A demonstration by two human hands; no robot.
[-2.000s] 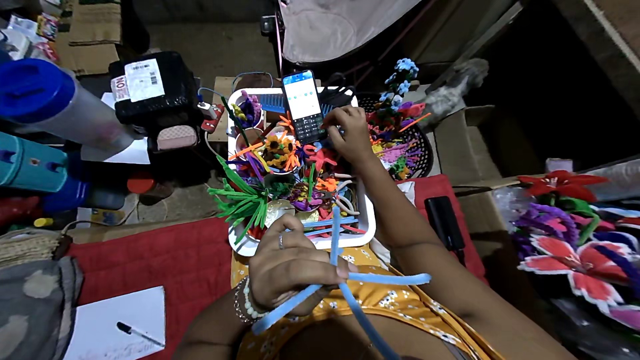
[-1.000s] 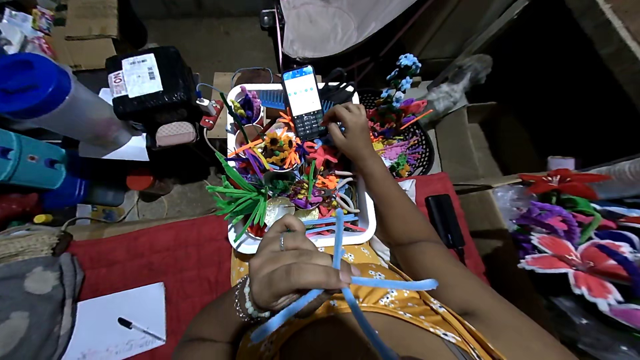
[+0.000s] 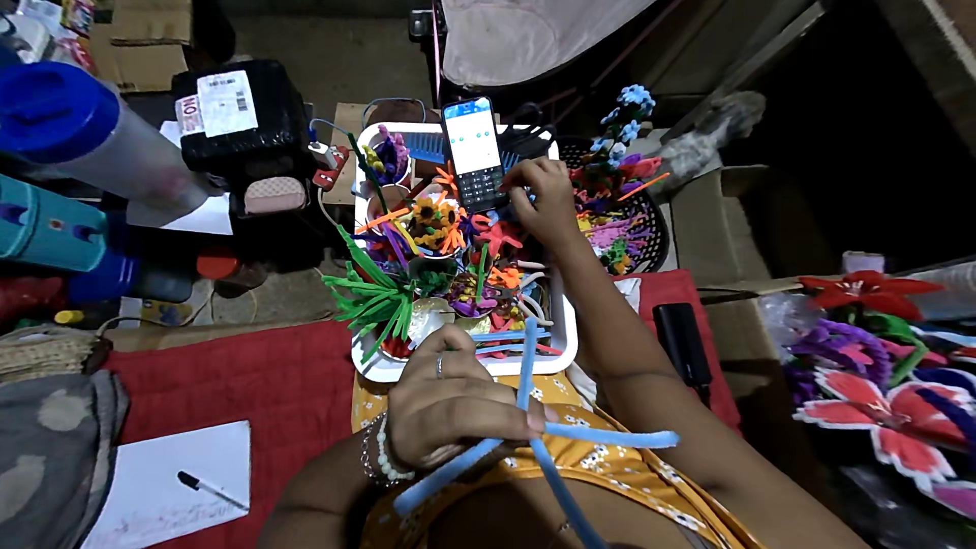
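Note:
My left hand (image 3: 465, 404) pinches crossed light blue pipe cleaners (image 3: 610, 436) where they meet, their ends spreading in four directions. At the lit smartphone (image 3: 473, 145), my right hand (image 3: 543, 202) has bent fingers by the lower right of its screen, over the keypad; whether a fingertip touches it I cannot tell. The phone leans upright in a white plastic tray (image 3: 568, 335) filled with cups of pipe-cleaner flowers and pieces. Green pipe-cleaner leaves (image 3: 374, 293) stick out at the tray's left, and more light blue pipe cleaners (image 3: 511, 337) lie near its front edge.
A black basket (image 3: 659, 236) of pipe-cleaner flowers stands right of the tray. Large pipe-cleaner flowers (image 3: 888, 404) are at far right, a black case (image 3: 681, 343) nearer. At left are a black-wrapped box (image 3: 244, 122), a blue-lidded jug (image 3: 114, 130), and paper (image 3: 183, 465) with a pen (image 3: 213, 490).

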